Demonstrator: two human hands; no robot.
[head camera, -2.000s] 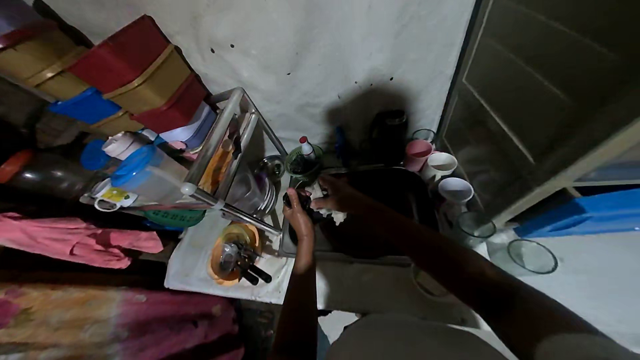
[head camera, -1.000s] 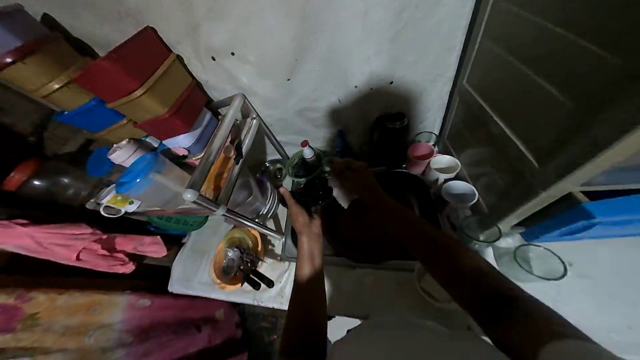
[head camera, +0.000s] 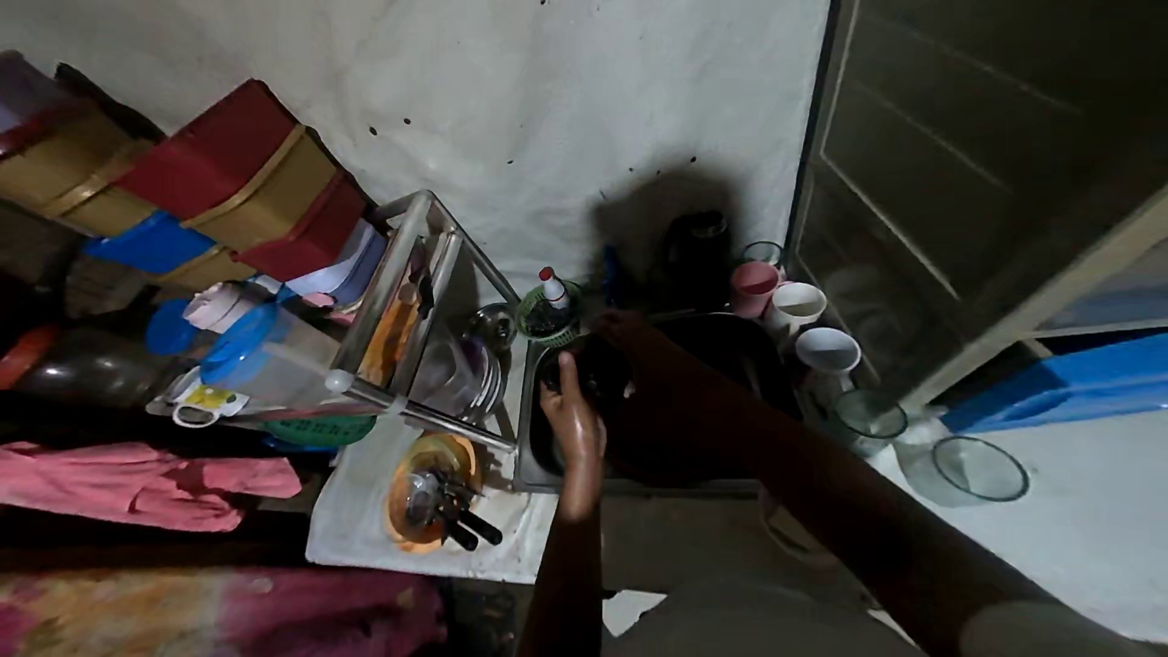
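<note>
Over the left part of a metal sink (head camera: 532, 456), my left hand (head camera: 575, 411) grips a dark object (head camera: 593, 370), whose kind the shadow hides. My right hand (head camera: 630, 338) is at the upper right side of that object, in deep shadow; whether it holds anything of its own cannot be made out. Just behind the hands, a green plastic basket (head camera: 538, 321) holds a white bottle with a red cap (head camera: 551, 285). The inside of the sink is mostly dark.
Pink (head camera: 756, 285) and white cups (head camera: 796, 306) and glass vessels (head camera: 870, 416) line the sink's right side. On the left stand a metal rack (head camera: 376, 301) with plates and an orange bowl (head camera: 399, 520) holding black-handled utensils. A dark container (head camera: 698, 251) stands behind the sink.
The pale, foamy-looking material seen between my hands two seconds ago is mostly out of sight. My left hand is lower and more upright than it was then, still at the dark object.
</note>
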